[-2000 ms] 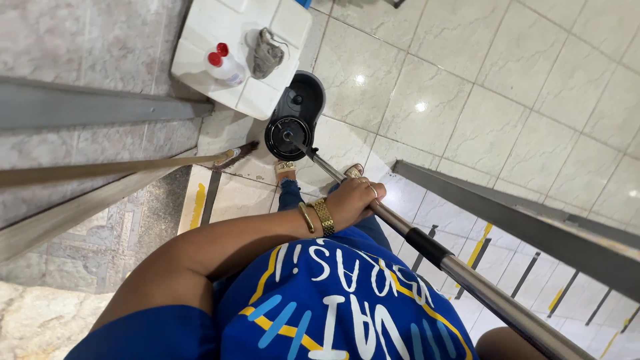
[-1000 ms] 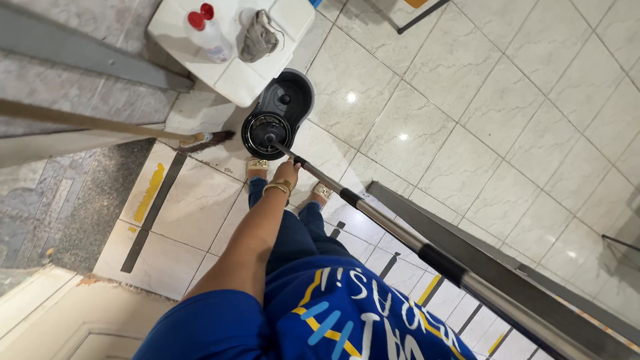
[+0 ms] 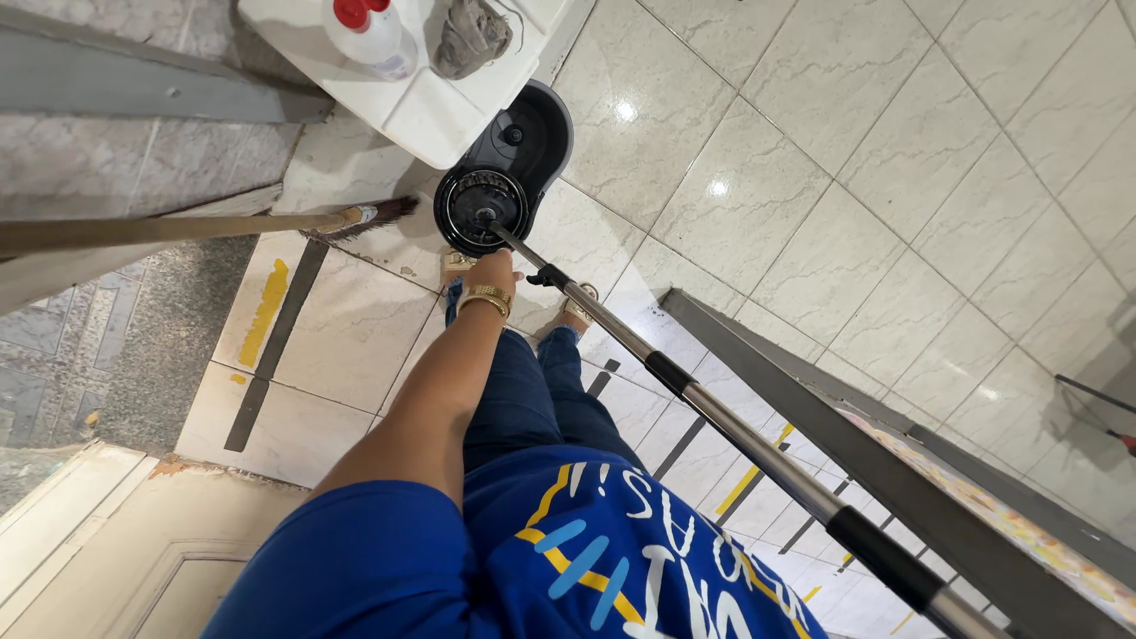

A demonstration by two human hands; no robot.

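Observation:
A telescopic metal mop pole (image 3: 754,435) with black sleeves runs from the lower right to a black disc in the spin basket (image 3: 484,209) of a black mop bucket (image 3: 555,133). My left hand (image 3: 495,273), with gold-coloured bracelets at the wrist, is low beside the pole's lower end, close to the near rim of the bucket. Its fingers are partly hidden, so whether it grips anything is unclear. My right hand is out of frame, as is the upper end of the pole.
A broom (image 3: 355,220) reaches in from the left, its bristles near the bucket. Above stands a white plastic surface (image 3: 426,115) holding red-capped bottles (image 3: 373,40) and a grey cloth (image 3: 470,37). A dark metal beam (image 3: 825,426) lies right of my legs; taped, tiled steps are below it.
My left hand was on the pole higher up two seconds ago; it has moved down toward the bucket and off that part of the pole. The view has shifted.

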